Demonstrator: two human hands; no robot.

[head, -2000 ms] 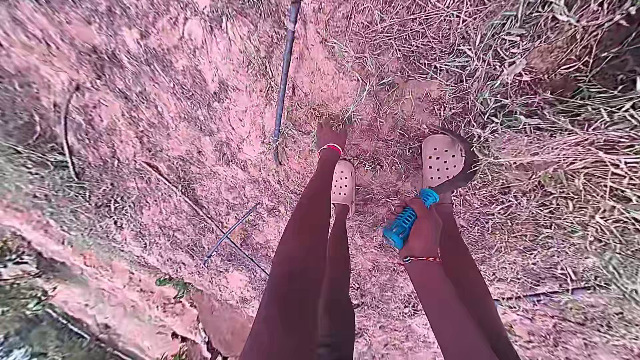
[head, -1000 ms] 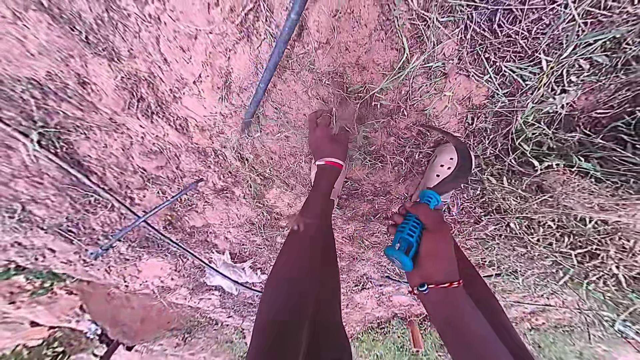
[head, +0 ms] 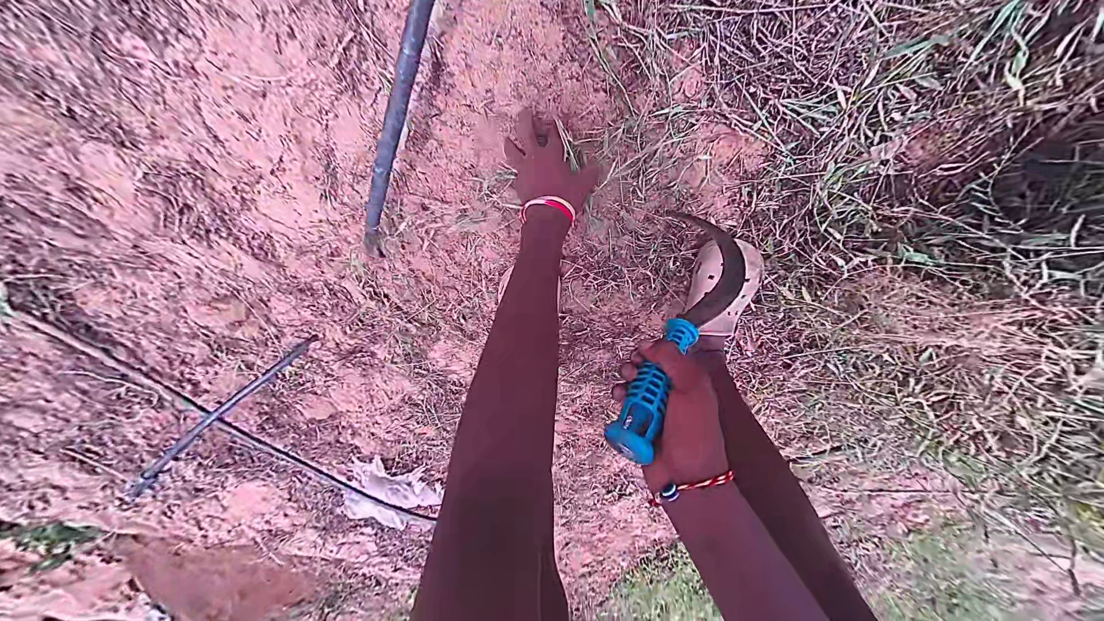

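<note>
My right hand is closed around the blue plastic handle of a sickle. Its dark curved blade lies over a pale perforated clog on my foot, with the tip pointing left. My left hand reaches down to the soil with its fingers spread, near some grass blades. A red and white band rings that wrist. Whether any grass is caught between the fingers cannot be told. The other clog is mostly hidden behind my left arm.
A dark pipe lies on the ground left of my left hand. Lower left, a shorter rod crosses a thin black hose, beside a crumpled whitish scrap. Thick dry and green grass covers the right side.
My left hand's fingers have spread apart since a second ago. My right hand keeps its grip on the sickle. The whitish scrap has come into view since the oldest frame.
</note>
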